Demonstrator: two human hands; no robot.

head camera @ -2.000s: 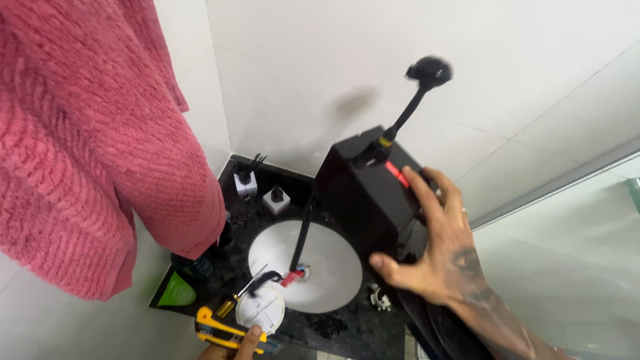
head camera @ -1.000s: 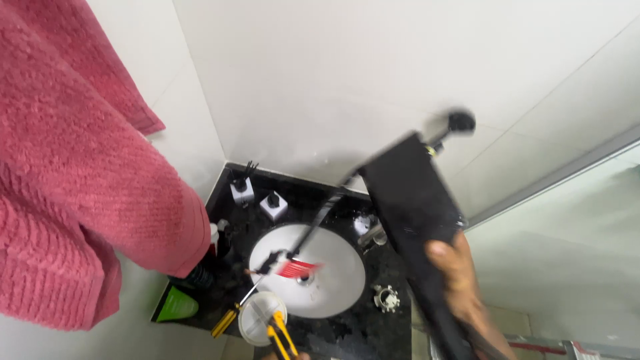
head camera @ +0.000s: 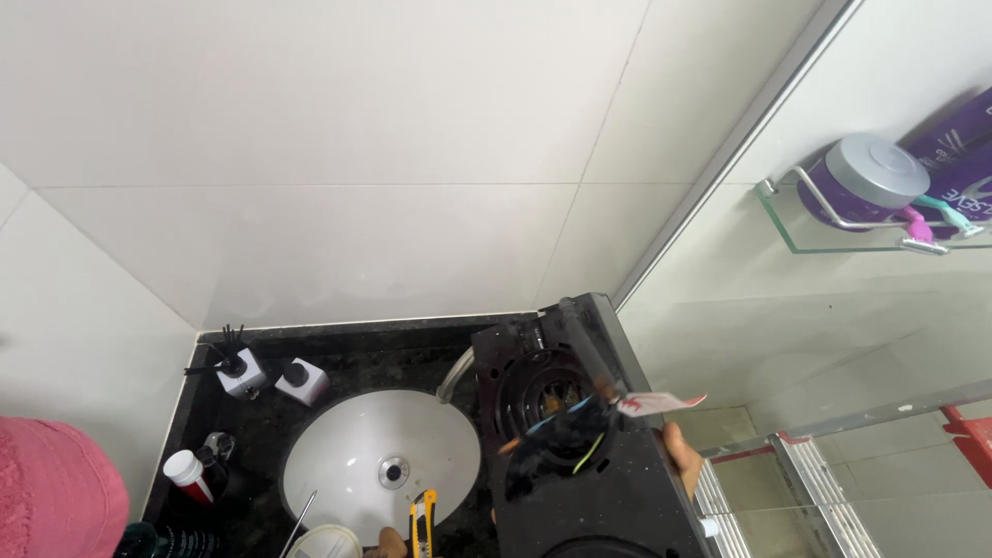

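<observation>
In my right hand is a black appliance housing, tilted at the right of the basin; only fingers show at its right edge. A black cable with blue, brown and yellow-green wire ends and a red-and-white tag lies over its round opening. At the bottom edge, my left hand shows partly, against a yellow utility knife. Beside it are a round white lid or container and a thin metal shaft. The white basin lies behind them.
A reed diffuser and a white bottle stand on the black stone counter. A pink towel hangs at left. At right are a glass shelf with toiletries and an aluminium ladder beyond the glass.
The black housing has turned, so its side with a round opening now shows. The cable and tag, earlier over the basin, now lie across the housing. The view has shifted to the right.
</observation>
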